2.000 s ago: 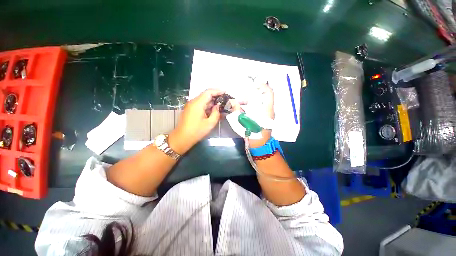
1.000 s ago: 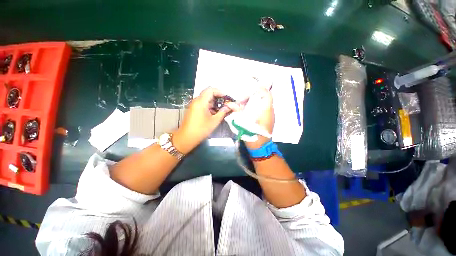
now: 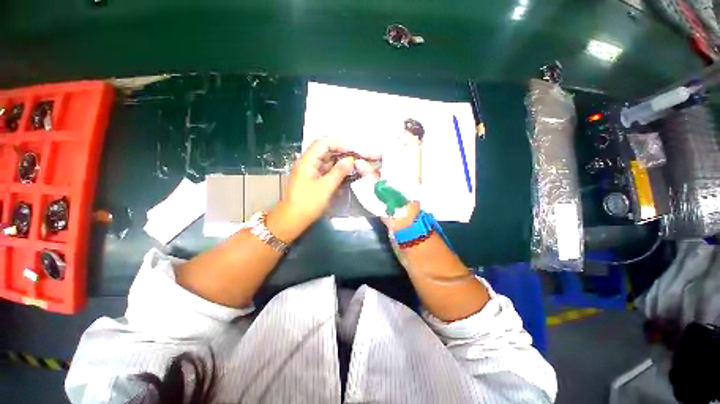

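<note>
My left hand (image 3: 314, 180) holds a small dark round module (image 3: 347, 158) by its edge, above the white paper sheet (image 3: 347, 102); fingers hide part of it. My right hand (image 3: 409, 211), washed out by glare, is closed around the white syringe, whose bright green adapter (image 3: 389, 197) shows near the wrist. The fingertips of both hands meet at the module; the syringe tip cannot be made out. Another dark round module (image 3: 413, 126) lies on the paper beyond my right hand.
A red compartment tray (image 3: 93, 150) with modules is at left. Grey pads (image 3: 264, 193) and a folded white paper (image 3: 175, 211) lie near. A blue stick (image 3: 462, 154), wrapped strip (image 3: 554, 173) and black controller (image 3: 604, 170) are at right. A module (image 3: 400, 35) lies on the far side.
The far-side module has shifted left. My right hand has drawn back and turned a little, so the module on the paper now shows clearly. My left hand keeps its hold.
</note>
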